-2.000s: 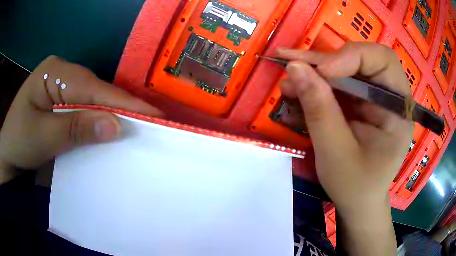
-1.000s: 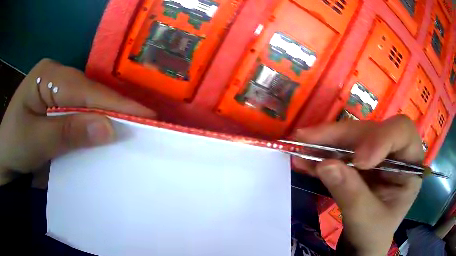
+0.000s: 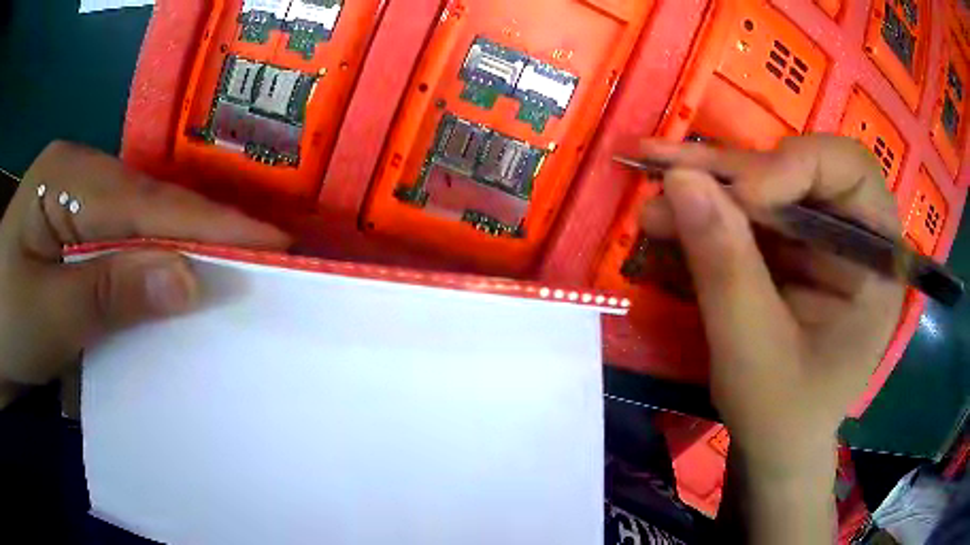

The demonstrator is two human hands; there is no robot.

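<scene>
My left hand (image 3: pixel 117 261) grips the white sticker sheet (image 3: pixel 351 394) by its upper left edge, thumb on top. The sheet's folded edge is red, with white dots showing at its right end. Tiny white dots (image 3: pixel 69 202) sit on the left-hand fingers. My right hand (image 3: pixel 771 256) holds the dark-looking metal tweezers (image 3: pixel 840 240). Their points are above the foam just right of an orange phone housing (image 3: pixel 420 80). That housing has silver card holders (image 3: pixel 521 80) on a green board. I cannot tell whether a dot is on the tips. The hand partly hides another housing.
The pinkish-red foam tray (image 3: pixel 356 128) holds several more orange housings, including one at the left (image 3: pixel 218 53). Dark green bench (image 3: pixel 64 96) shows at the far left, with a white paper edge (image 3: pixel 112 5) at the top. Orange and grey items lie at the lower right.
Since a second ago, my right hand has lifted the tweezers from the sheet's right end to over the tray. The housings appear further left. The left hand still holds the sheet.
</scene>
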